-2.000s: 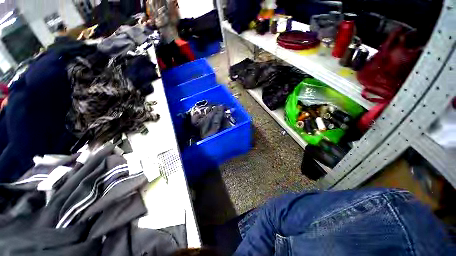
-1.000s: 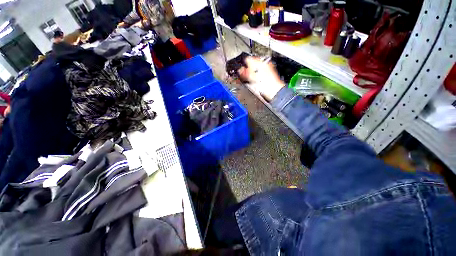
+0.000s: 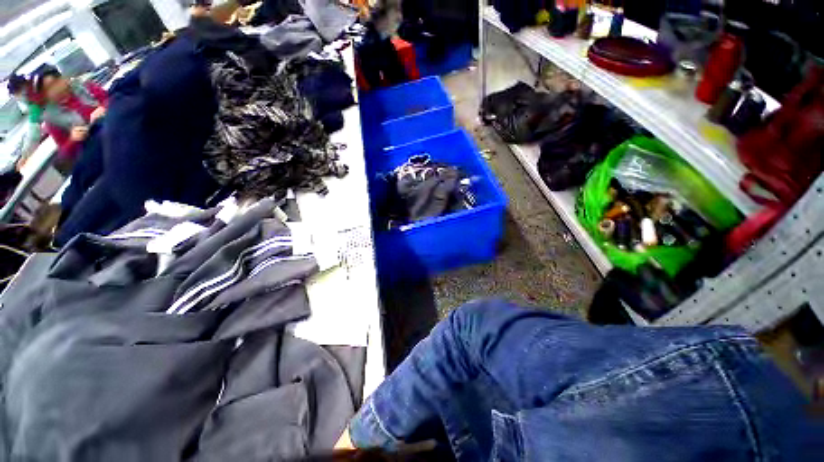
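Grey garments with white stripes (image 3: 117, 361) lie heaped on the white table (image 3: 348, 311) at the left, close in front of me. My right arm in a denim sleeve (image 3: 542, 361) crosses the lower right. Only a small sliver of my right hand (image 3: 343, 439) shows past the cuff, at the table's near edge and the picture's bottom. Its fingers and anything in them are hidden. My left hand is out of the picture.
Dark blue (image 3: 149, 126) and black-patterned clothing (image 3: 262, 131) is piled farther along. A blue bin (image 3: 443, 239) stands beside the table. Right: a shelf with a red bottle (image 3: 720, 69) and green bag of spools (image 3: 623, 248). People (image 3: 72, 117) are at far left.
My right arm has come back from the lower shelf on the right to the table's near edge. The view has turned left, showing more of the grey garments and people.
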